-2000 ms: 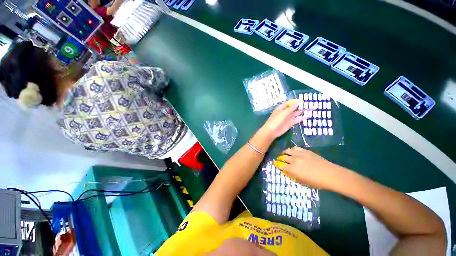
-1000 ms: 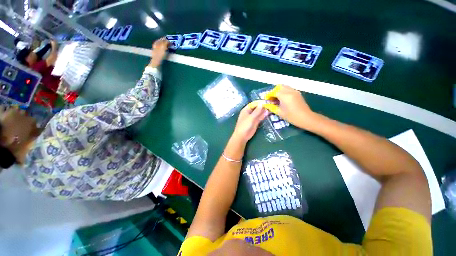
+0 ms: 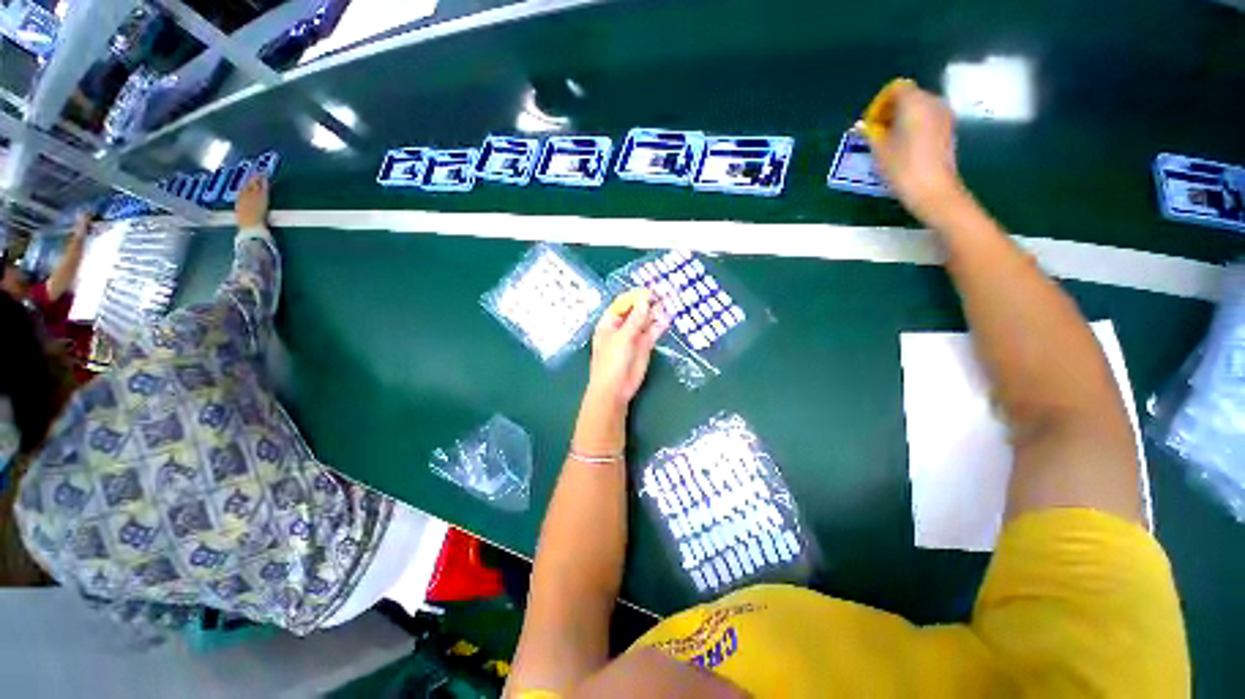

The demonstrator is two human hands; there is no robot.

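My left hand [image 3: 627, 335], with yellow finger cots, rests at the left edge of the working bag [image 3: 707, 303] of dark blue and white pieces. Whether its fingers pinch the bag is unclear. My right hand [image 3: 912, 137], slightly blurred and with yellow finger cots, is over the belt at a flat electronic unit [image 3: 855, 167], covering its right part. Whether the fingers hold a small part is hidden. Other flat units [image 3: 741, 165] lie in a row to the left. The near bag of white pieces [image 3: 724, 503] lies close to my yellow shirt.
The upper-left bag [image 3: 545, 303] adjoins the working bag. An empty poly bag [image 3: 490, 460] lies left. A white paper sheet [image 3: 948, 444] lies under my right forearm. Shiny clear bags or trays [image 3: 1214, 396] are far right. A co-worker [image 3: 178, 451] in a patterned top reaches to the belt.
My right hand has left the working bag and moved up and right over the belt unit. My left hand has moved slightly down-left. The view has shifted; another unit shows at right.
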